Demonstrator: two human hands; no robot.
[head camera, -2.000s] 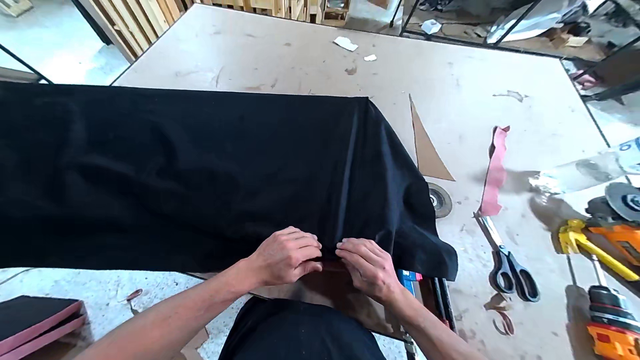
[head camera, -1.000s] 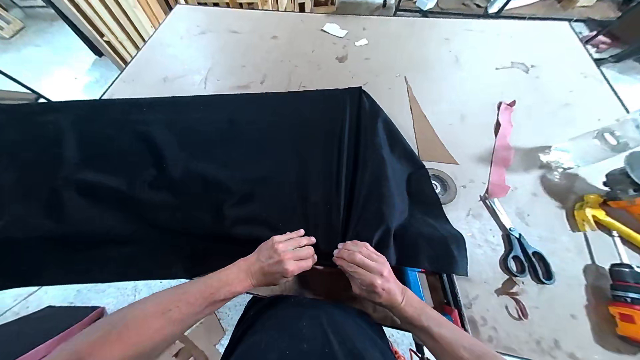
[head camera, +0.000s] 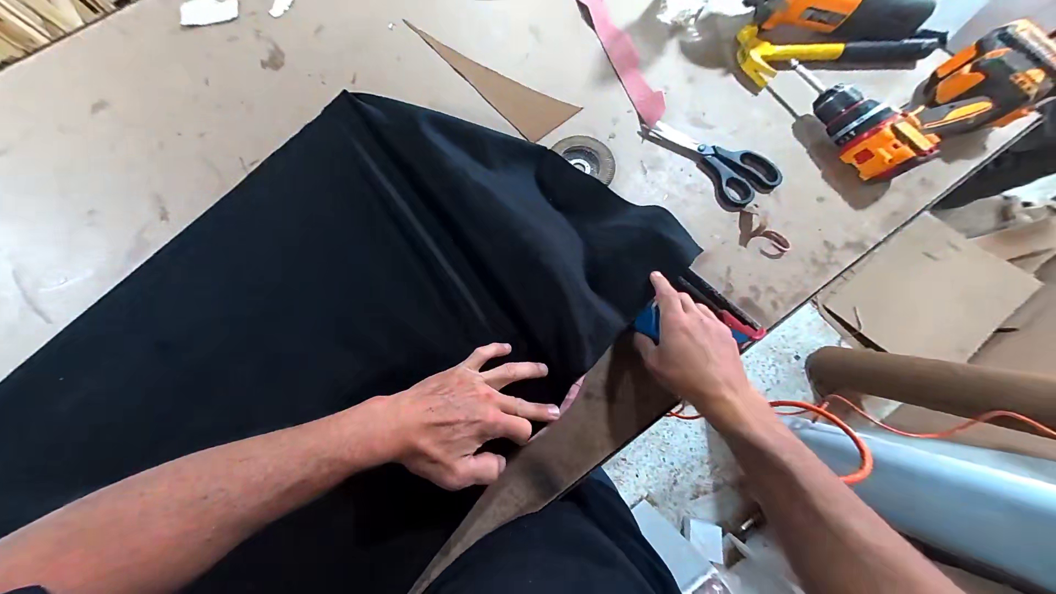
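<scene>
Black fabric (head camera: 272, 272) lies spread over the worktable, with long creases running toward its near edge. My left hand (head camera: 474, 417) rests on it with spread fingers, close to the edge, where a bit of pink material (head camera: 571, 394) shows. At the table's near edge, my right hand (head camera: 693, 342) is over a tool with blue and red parts (head camera: 648, 322), partly under the fabric; its index finger reaches to the cloth. Whether the fingers grip the tool cannot be told. Scissors (head camera: 718, 165) with dark handles lie beyond, beside a grinding disc (head camera: 586, 158).
A yellow claw hammer (head camera: 792, 54), an orange cordless drill (head camera: 879, 136) and a pink strip (head camera: 627, 66) lie at the back right. A triangular brown offcut (head camera: 499, 91) touches the fabric. Below right are an orange cord (head camera: 858, 454), a brown roll (head camera: 924, 384) and cardboard (head camera: 932, 285).
Both hands were pinching the fabric's near edge close together. My right hand has moved right to the blue and red tool, and my left hand has opened flat on the cloth. The view has turned right.
</scene>
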